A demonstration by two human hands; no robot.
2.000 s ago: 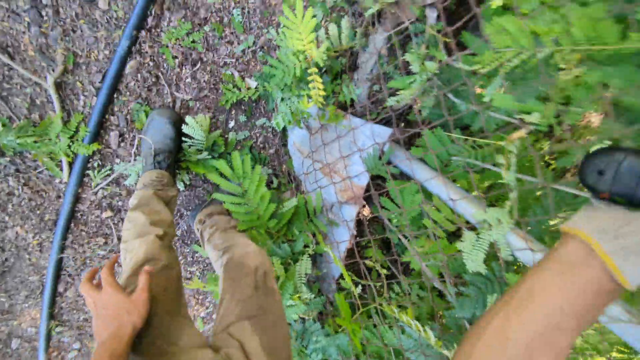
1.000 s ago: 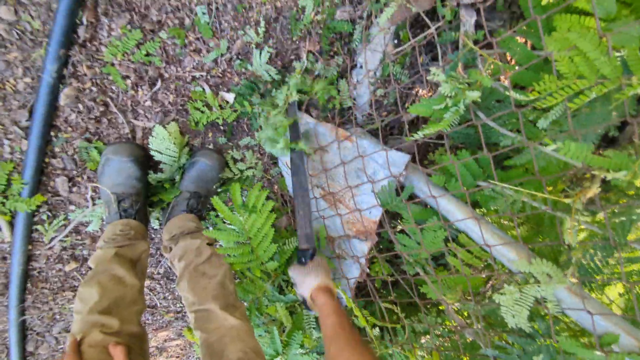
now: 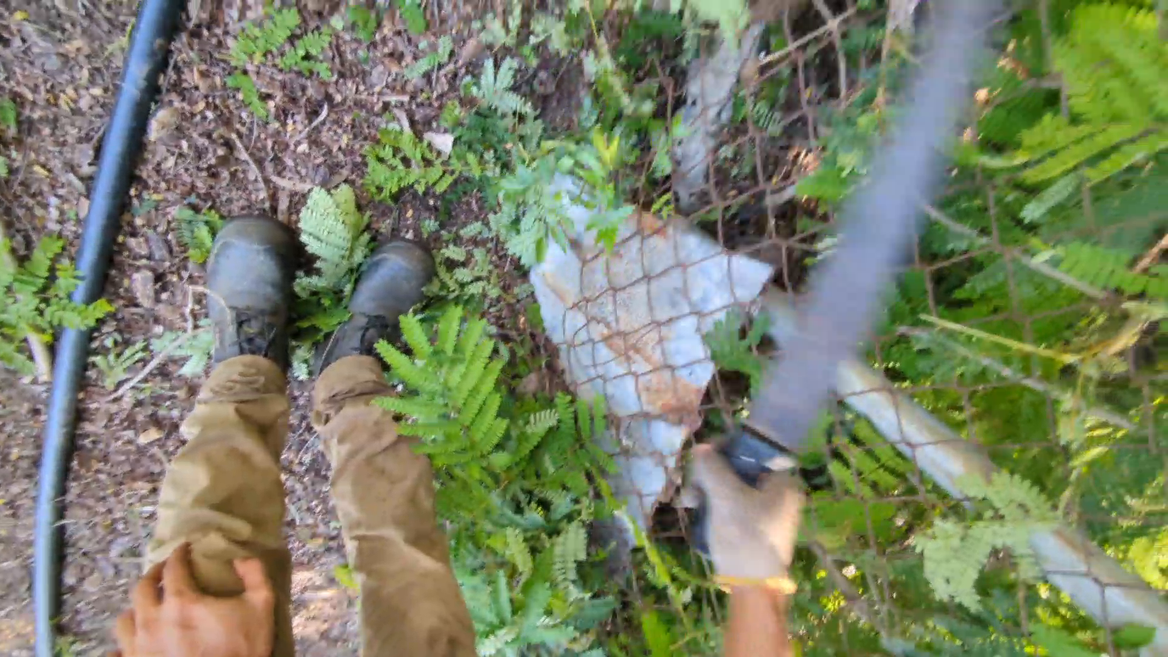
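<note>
My right hand [image 3: 748, 516], in a light work glove with a yellow cuff, is closed around the black handle of a machete [image 3: 867, 228]. The blade is motion-blurred and points up and to the right, in front of a rusty chain-link fence [image 3: 630, 301]. My bare left hand [image 3: 196, 607] rests at my trouser leg near the bottom left, its fingers slightly bent and holding nothing visible. Green feathery-leaved plants [image 3: 456, 383] grow between my legs and the fence. A rusty, pale metal sheet [image 3: 639, 328] lies behind the wire mesh.
A black pipe [image 3: 96, 246] runs along the leaf-littered ground at the left. My dark boots [image 3: 251, 283] stand beside small plants. Behind the mesh a grey metal pole [image 3: 912, 429] slants down to the right, amid dense foliage [image 3: 1077, 274].
The machete has swung from over the left edge of the metal sheet to the right, and my right hand has moved right with it. My left hand shows more fully at the trouser leg.
</note>
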